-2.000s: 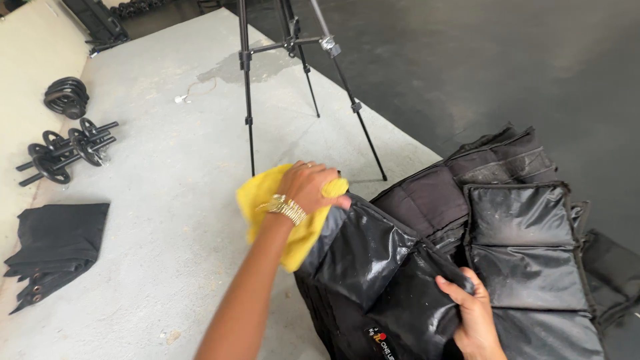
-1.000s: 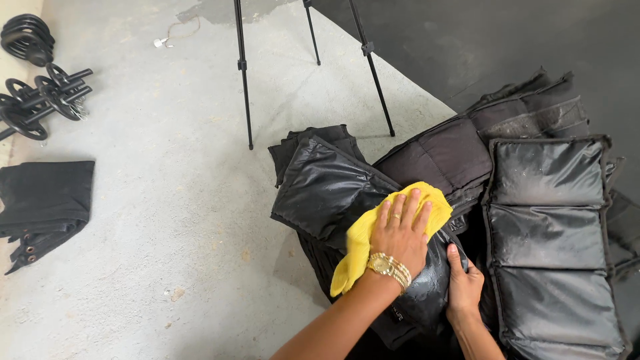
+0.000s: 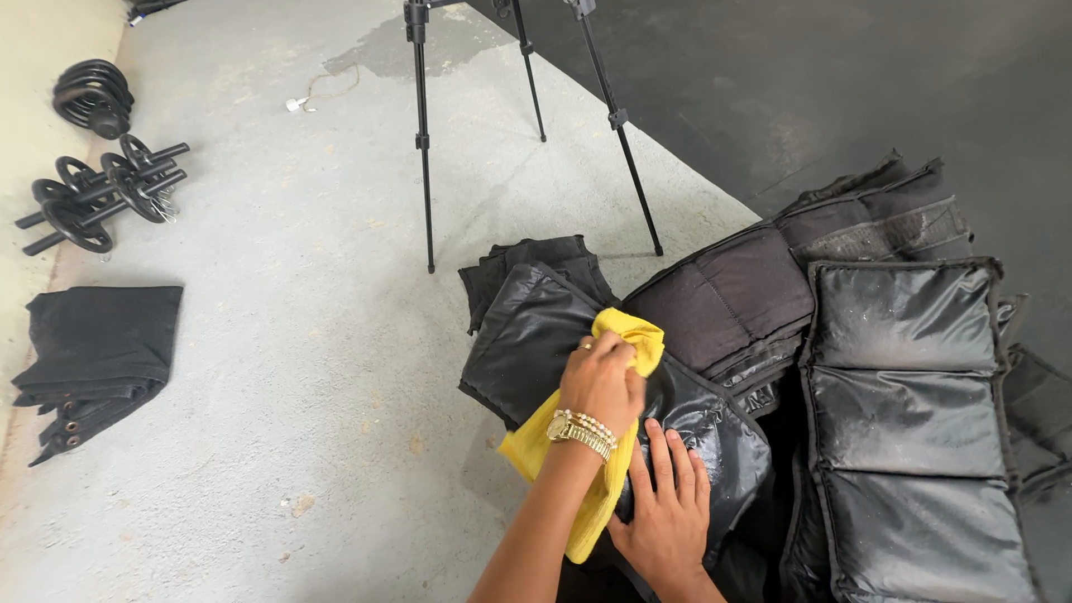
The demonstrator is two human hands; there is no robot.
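My left hand (image 3: 601,381), wearing a gold watch, bracelets and a ring, is closed around a yellow cloth (image 3: 586,519). The cloth lies bunched against a glossy black padded panel (image 3: 523,339), and part of it hangs below my wrist. Beside it, my right hand (image 3: 663,511) rests palm down on the panel's lower part, fingers slightly spread. Folded black fabric (image 3: 553,260) shows behind the panel. To the right are a matte dark quilted pad (image 3: 724,293) and a glossy pad with several stitched sections (image 3: 913,423).
Tripod legs (image 3: 425,167) stand beyond the pads on the pale concrete floor (image 3: 318,352). Folded black cloth with metal eyelets (image 3: 109,335) lies at left, below black bars with ring-shaped parts (image 3: 105,201) and stacked black rings (image 3: 92,92). A small white item with a cord (image 3: 295,105) lies farther back.
Two seconds ago my left hand held the cloth at the panel's far left end; now it is nearer the middle. My right hand has gone from gripping the edge to lying flat on the panel.
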